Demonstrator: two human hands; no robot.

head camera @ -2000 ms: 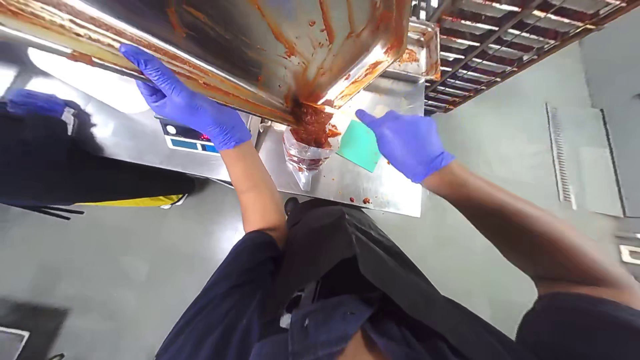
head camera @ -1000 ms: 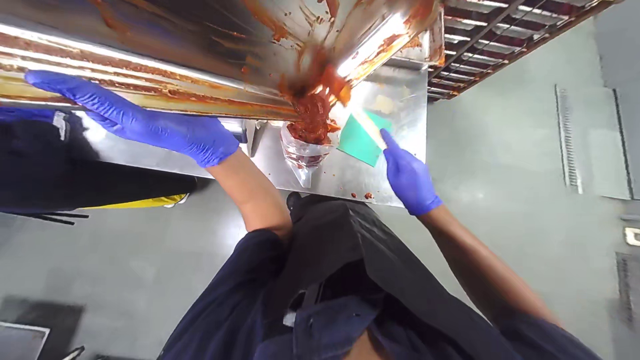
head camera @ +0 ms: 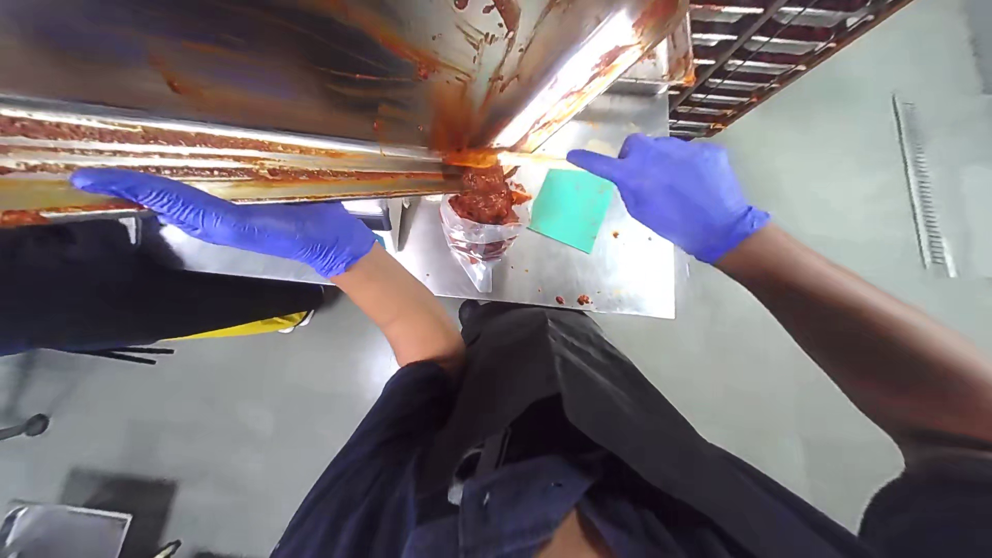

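A large metal pan (head camera: 310,147), smeared with red sauce, is tilted with its corner over a clear plastic bag (head camera: 480,240) on the steel table. Chunky red food (head camera: 487,198) fills the bag's mouth and touches the pan's corner. My left hand (head camera: 232,221), in a blue glove, supports the pan's near rim with its fingers along it. In my gloved right hand (head camera: 678,186) is the handle of a pale spatula (head camera: 535,159), its sauce-covered end at the pan's corner. A green square sheet (head camera: 571,208) lies beside the bag.
The steel table (head camera: 635,271) has food spots near its front edge. A wire rack (head camera: 744,62) with stained bars stands at upper right, next to a smaller metal pan (head camera: 659,54). Part of a person in dark clothing (head camera: 155,302) shows at left. A scale is partly hidden behind my left hand.
My right hand, lower a second ago, has moved up and holds the spatula more level at the pan's corner. My left hand remains under the pan's rim.
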